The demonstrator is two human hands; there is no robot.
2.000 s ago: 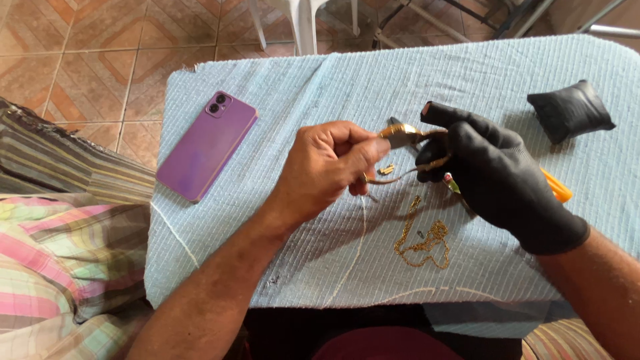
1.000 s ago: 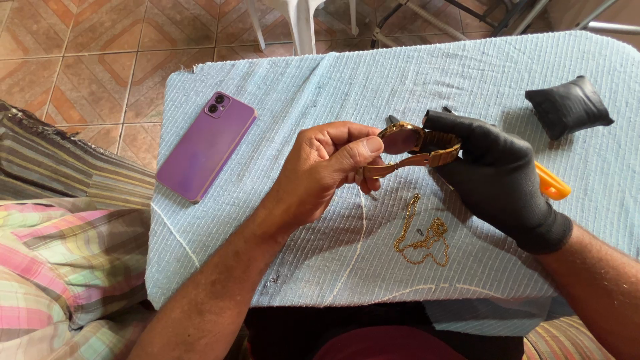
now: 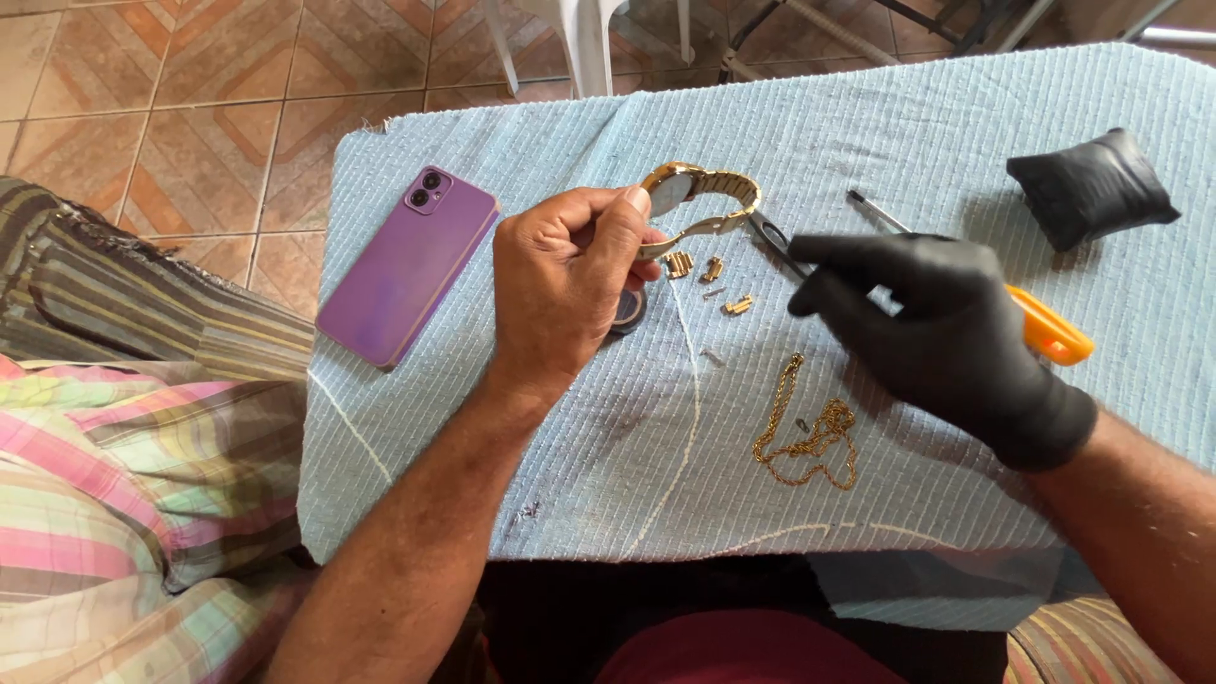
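My bare left hand (image 3: 570, 285) pinches a gold-coloured wristwatch (image 3: 727, 185) by its case, the metal bracelet looping out to the right. My right hand (image 3: 940, 332), in a black glove, is clear of the watch, thumb and forefinger at the near end of a dark metal tool (image 3: 771, 233); whether they grip it I cannot tell. Loose gold bracelet links (image 3: 712, 270) and small pins lie on the cloth below the watch. A round dark object (image 3: 627, 312) is partly hidden by my left hand. A gold rope chain (image 3: 807, 446) lies nearer me.
A purple smartphone (image 3: 408, 266) lies at the left on the blue ribbed cloth (image 3: 589, 427). A black cushion (image 3: 1092, 188) stands at the right. An orange handle (image 3: 1053, 328) and a thin pen-like tool (image 3: 876, 209) show beside the gloved hand. A white plastic chair (image 3: 584, 43) is beyond the table.
My gloved right hand has let go of the watch bracelet and moved right, away from it. My left hand still holds the watch, now raised a little, and the loose links have come into view.
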